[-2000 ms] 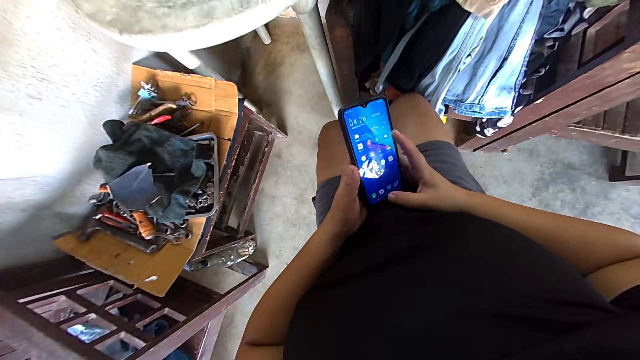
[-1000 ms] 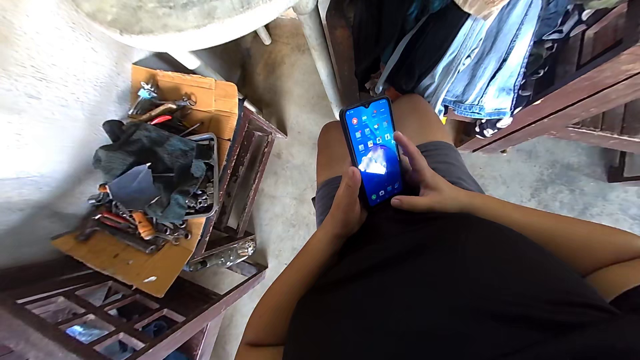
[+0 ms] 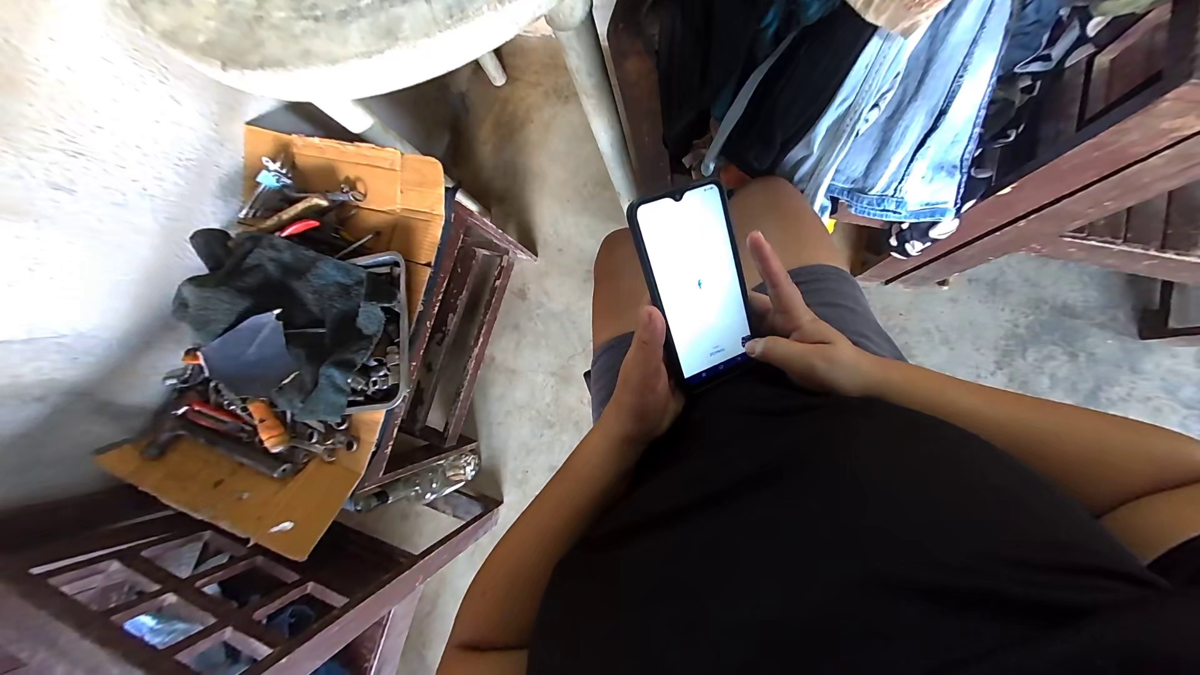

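A smartphone [image 3: 696, 281] in a dark case stands upright above my lap, its screen mostly white with a small blue mark in the middle. My left hand [image 3: 645, 384] grips the phone's left edge and lower corner, thumb along the side. At the lower right edge is my right hand [image 3: 806, 342], its thumb at the bottom corner of the screen and its index finger stretched out, apart from the phone. The fingers behind the phone are hidden.
Left, hand tools, sockets in a metal tray [image 3: 403, 328] and a dark cloth [image 3: 281, 291] lie on cardboard [image 3: 412, 202] over a wooden rack [image 3: 469, 328]. A pale round table [image 3: 375, 56] stands at the top. Jeans [image 3: 900, 122] and other clothes hang at upper right by wooden furniture [image 3: 1050, 187].
The phone's screen has turned from a blue home screen with icons to a mostly white screen. My right index finger has lifted away from the phone's edge.
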